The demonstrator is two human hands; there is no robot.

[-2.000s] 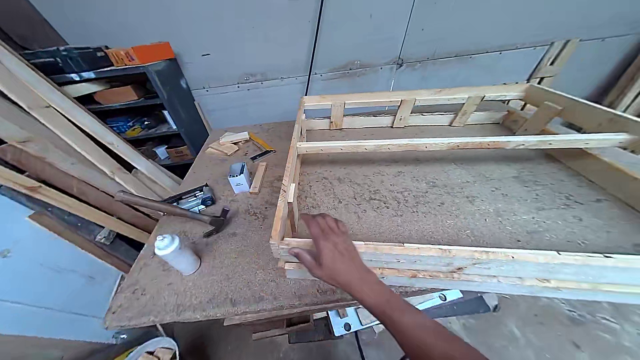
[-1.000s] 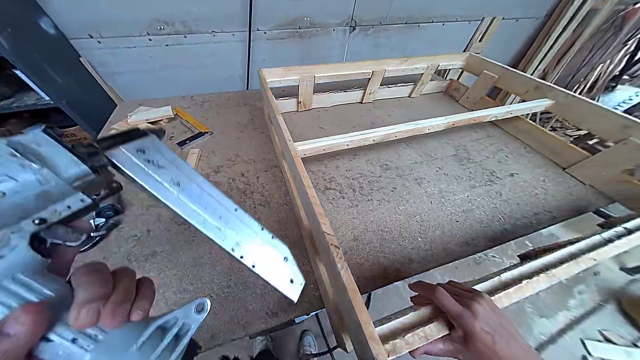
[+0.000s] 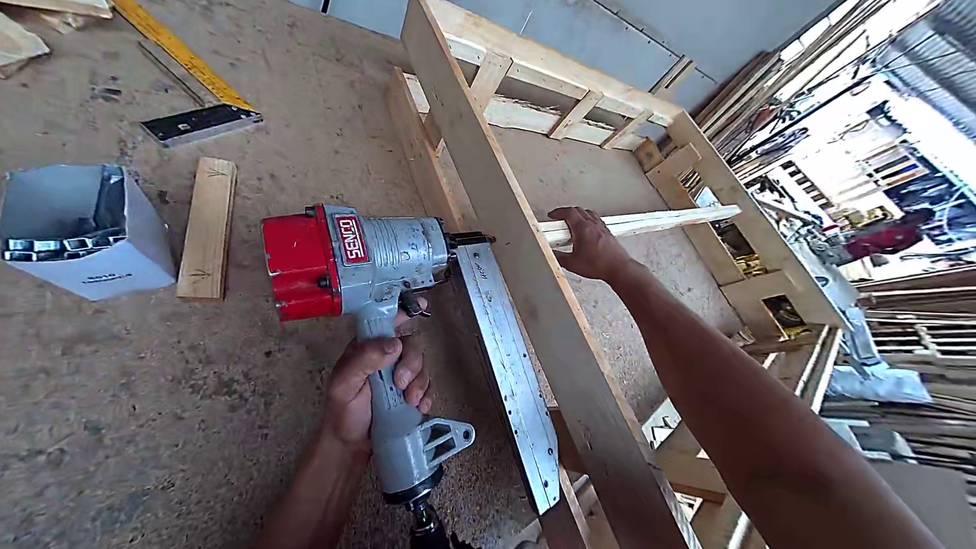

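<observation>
My left hand (image 3: 381, 377) is wrapped around the handle of a grey and red Senco pneumatic stapler or nailer (image 3: 389, 263). Its nose touches, or is very close to, the outer face of a wooden frame's long side board (image 3: 526, 259), and its metal magazine (image 3: 511, 374) slants down alongside. Across that board, my right hand (image 3: 587, 244) grips the near end of a wooden crossbar (image 3: 663, 219), where it meets the board's inner face. No finger can be seen on the trigger clearly enough to tell if it is pressed.
On the chipboard tabletop (image 3: 191, 396) at left are an open white box (image 3: 99, 267) of metal fastener strips, a short wood block (image 3: 207, 229) and a try square (image 3: 202, 122) with a yellow blade. Wood offcuts (image 3: 19, 42) lie at top left. Timber strips (image 3: 762, 99) lean behind the frame.
The stapler or nailer in my left hand has moved right, to the frame's side board. My right hand has left the frame's near edge and now holds the crossbar. The view has turned and come closer.
</observation>
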